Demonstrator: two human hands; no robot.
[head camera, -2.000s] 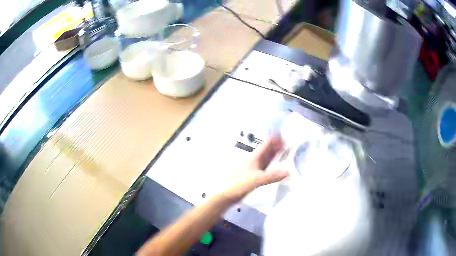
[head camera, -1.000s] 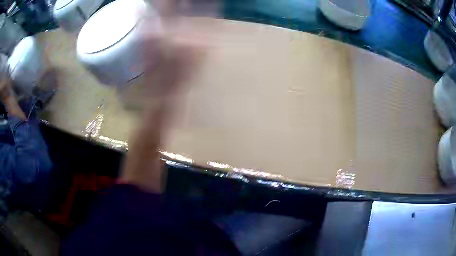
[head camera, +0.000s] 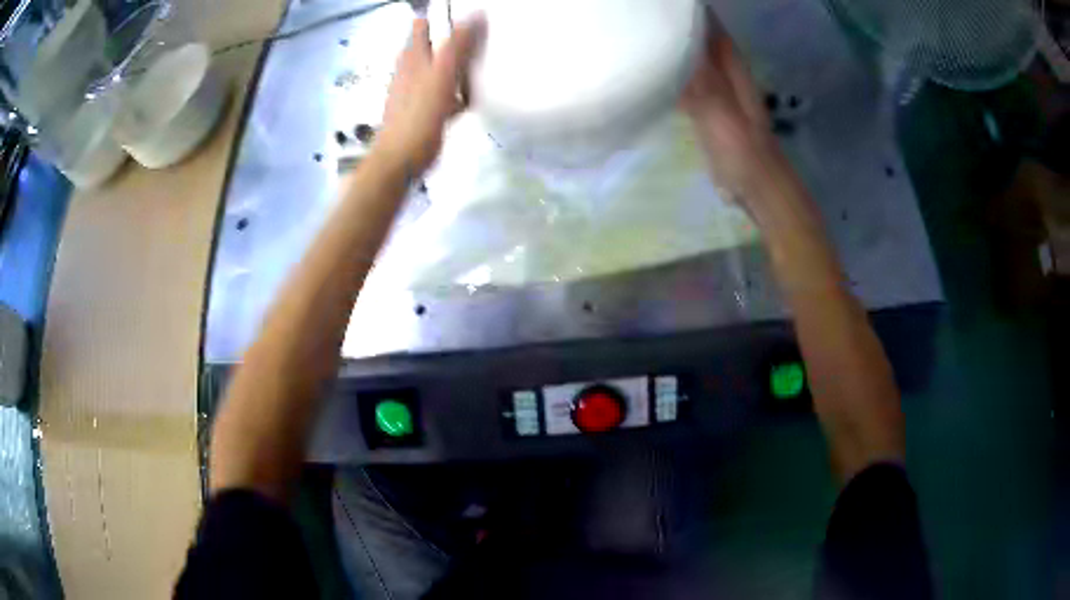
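A white housing (head camera: 587, 59) is at the top centre, blurred, above the metal machine table (head camera: 282, 258). My left hand (head camera: 428, 88) is at its left side and my right hand (head camera: 727, 111) at its right side, holding it between them. The housing's upper part is cut off by the picture's top edge. A wrinkled, pale yellowish protective sheet (head camera: 634, 217) lies on the table below it. Whether a clear part is under the housing cannot be told.
Open white bowls (head camera: 176, 106) stand on the cardboard-covered bench (head camera: 129, 316) at left. The front panel has a left green button (head camera: 394, 417), a red emergency stop (head camera: 598, 408) and a right green button (head camera: 786, 377). A fan (head camera: 968, 41) is at upper right.
The view has swung from the bench back to the press table. The blurred hand was at a white unit on the bench; now both hands are around a white housing over the press table.
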